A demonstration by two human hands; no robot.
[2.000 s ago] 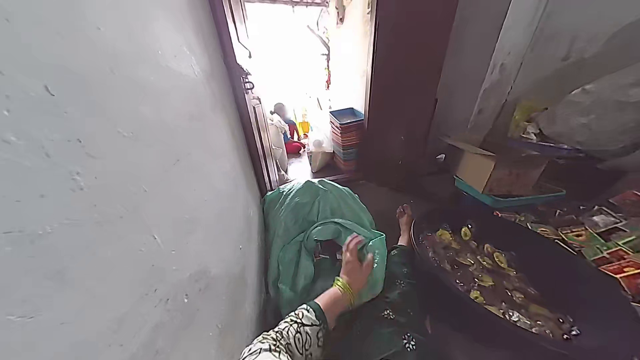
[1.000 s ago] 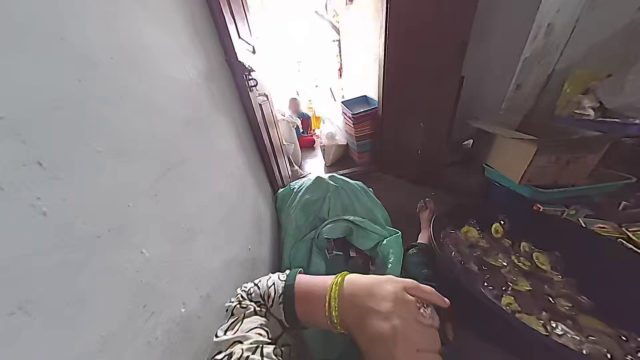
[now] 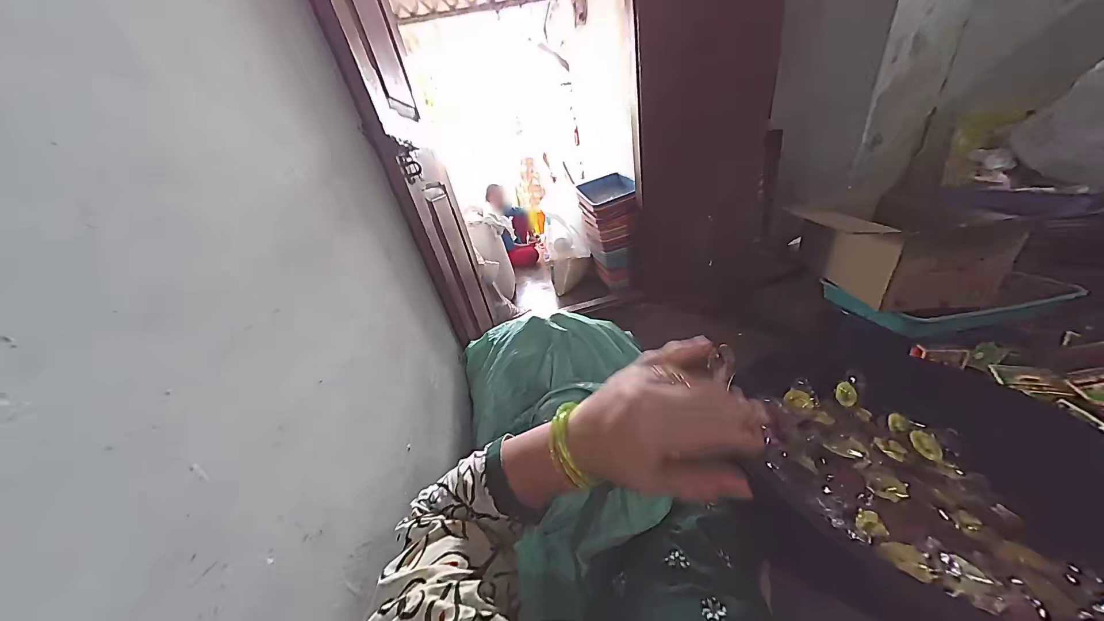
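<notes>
My left hand (image 3: 668, 423), blurred and with yellow-green bangles at the wrist, is stretched over the near left side of a wide dark tub (image 3: 793, 552). Something small and clear shows by its upper fingertips; whether it is held cannot be told. Many small, shiny clear packets (image 3: 888, 483) with yellow-green oval parts lie in the tub. Just behind and left of the hand stands a green sack (image 3: 552, 354), its mouth mostly hidden by the hand and wrist. My right hand is out of view.
A grey wall (image 3: 216, 345) runs along the left. Beyond the open door (image 3: 440, 233), a person (image 3: 517, 228) sits near stacked plastic trays (image 3: 609, 228). A cardboard box (image 3: 931, 259) rests in a teal tray (image 3: 931, 323) at right, behind colourful printed packs (image 3: 1035, 379).
My left hand was at the sack's mouth two seconds ago, then in front of the sack. It is now over the tub's left side.
</notes>
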